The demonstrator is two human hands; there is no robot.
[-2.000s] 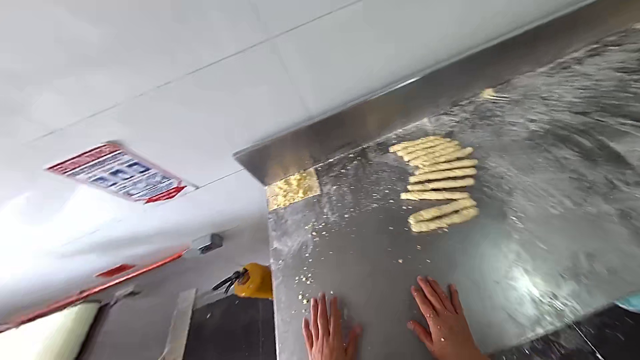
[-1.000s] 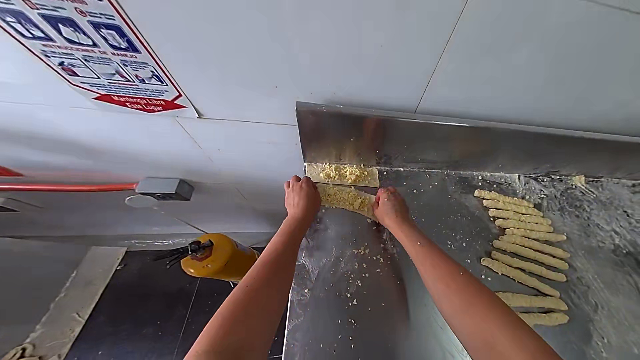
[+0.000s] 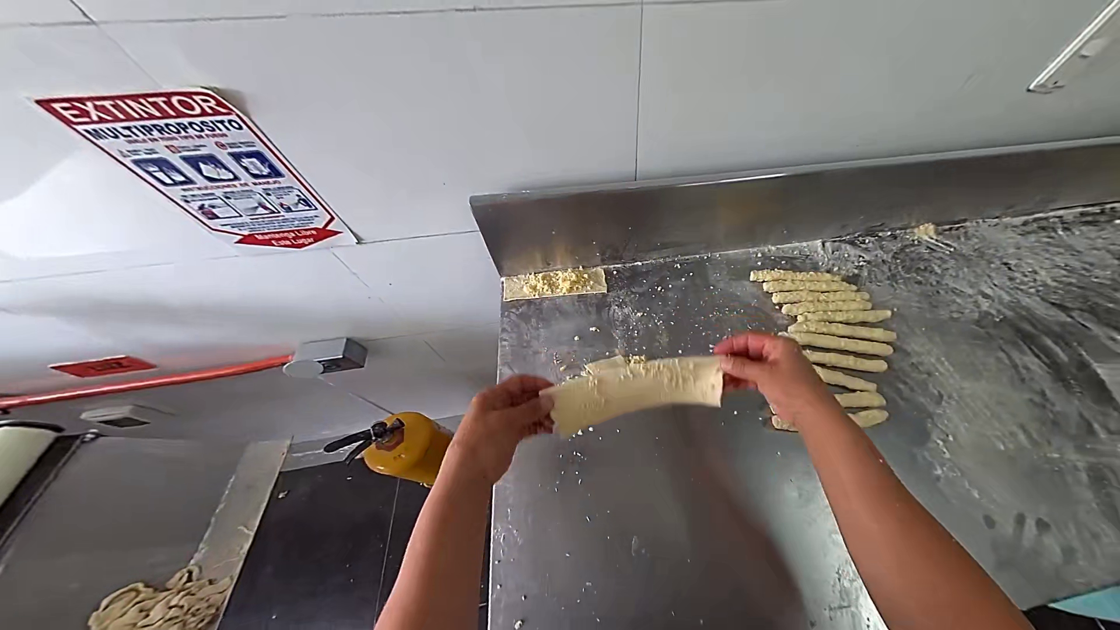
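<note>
A flat strip of dough point(image 3: 639, 395) is stretched between my two hands above the steel table point(image 3: 630, 542). My left hand point(image 3: 506, 420) pinches its left end, and my right hand point(image 3: 770, 367) pinches the right end. Crumbly pale filling, probably grated cheese, shows along the strip's far edge. Against the backsplash at the table's far left corner lies another dough strip topped with crumbs point(image 3: 556, 283). Several thin rolled dough sticks point(image 3: 840, 339) lie in a column just beyond my right hand, which partly hides the lower ones.
A steel backsplash point(image 3: 744, 210) runs along the wall. Left of the table stands a yellow fire extinguisher point(image 3: 409, 448). A heap of dough scraps point(image 3: 162, 602) lies on a surface at the lower left. Flour coats the table's right side.
Two seconds ago both hands rested on the table, apart. One second ago they held a crumb-topped strip beside the corner one; now they hold a strip nearer to me.
</note>
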